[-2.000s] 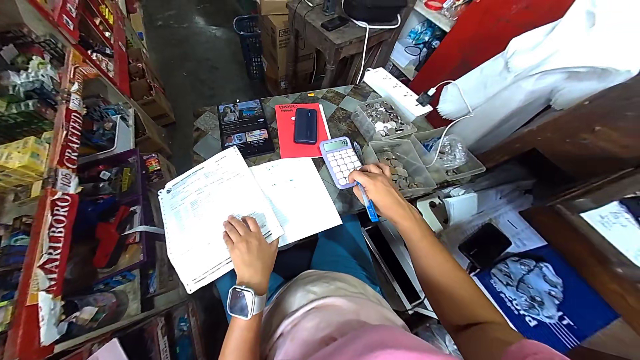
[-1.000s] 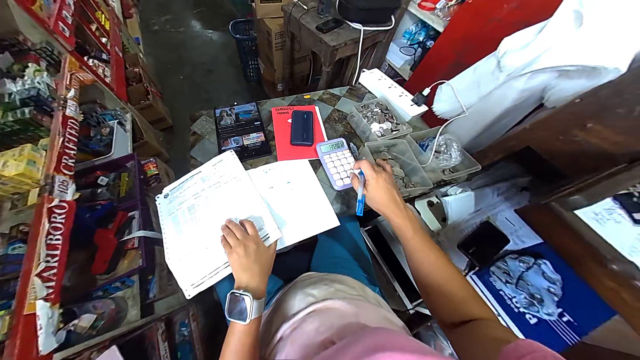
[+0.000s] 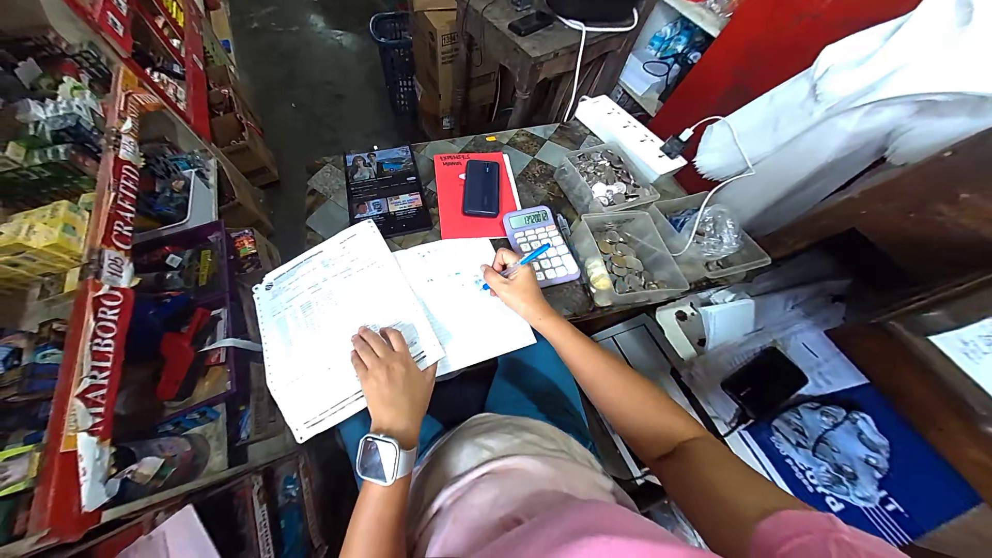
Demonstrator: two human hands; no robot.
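My right hand [image 3: 514, 288] holds a blue pen [image 3: 528, 260], its tip at the white notebook page [image 3: 446, 267]. Just above and right of that hand lies a lilac calculator [image 3: 540, 244] with digits on its display. My left hand [image 3: 391, 372] rests flat, fingers spread, on printed paper sheets [image 3: 333, 310] that overlap the notebook's left side. A smartwatch is on the left wrist. Behind the notebook, a dark phone [image 3: 481, 188] lies on a red folder [image 3: 457, 221]. To its left is a tablet [image 3: 387, 190] with a lit screen.
Plastic containers of coins [image 3: 624, 260] stand right of the calculator, beside a container with clear plastic [image 3: 717, 236]. A white power strip [image 3: 628, 136] with a plugged cable lies behind them. Stocked shelves [image 3: 116, 310] line the left. A black device [image 3: 765, 381] sits among papers at right.
My right hand has moved left and down from the calculator onto the notebook page, and the pen now points to the page. My left hand has stayed on the sheets.
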